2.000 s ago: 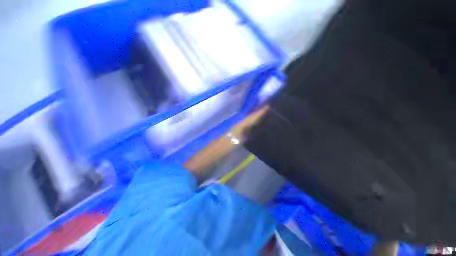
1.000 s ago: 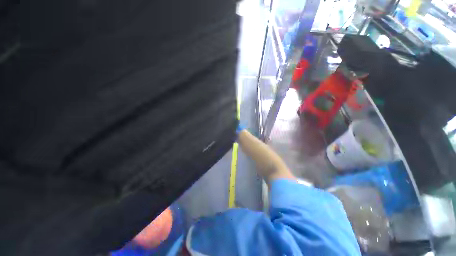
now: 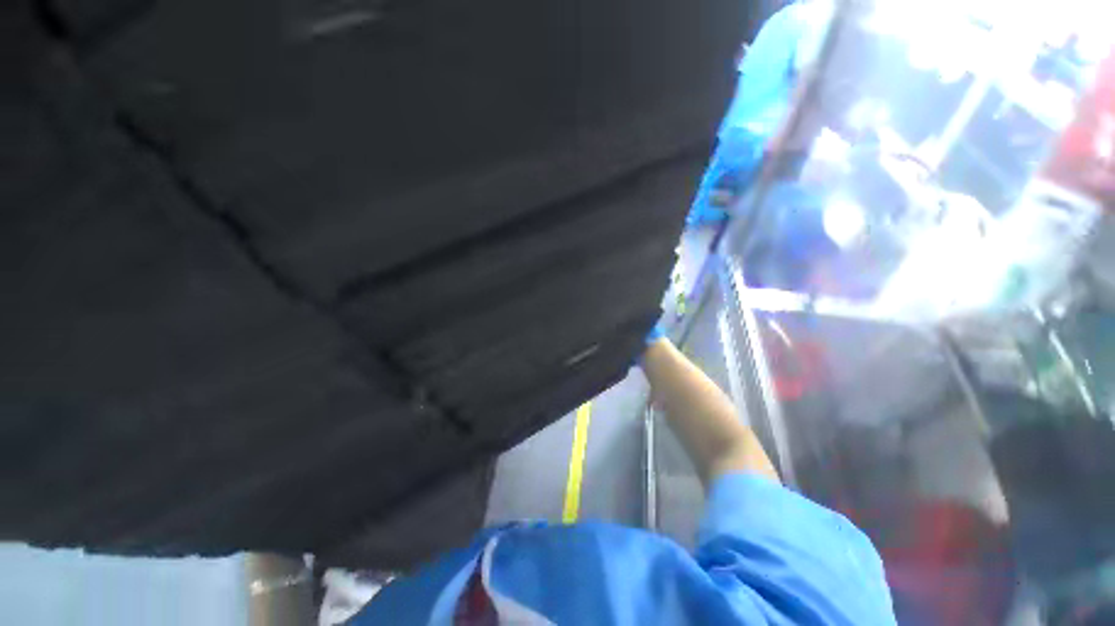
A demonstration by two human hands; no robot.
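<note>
A very large stack of black foam trays (image 3: 367, 245) fills the left and middle of the head view, tilted and close to the camera. Dark seams run across it. My right hand (image 3: 654, 347) is at the stack's lower right edge, with a bit of blue band at the wrist; its fingers are hidden behind the stack. My left hand (image 3: 281, 592) shows only as a wrist with a band at the bottom left, under the stack; the hand itself is hidden. The stack is held up between both arms.
A grey floor with a yellow line (image 3: 577, 465) shows below the stack. A metal-edged bench or rail (image 3: 752, 367) runs along the right. A person in blue (image 3: 761, 104) is beyond the stack at the top. Blurred red things (image 3: 948, 563) are at the lower right.
The stack covers more of the view's middle. The blue crates seen earliest are gone from view, and the white bucket and red crate have left or blurred. My left wrist now shows at bottom left.
</note>
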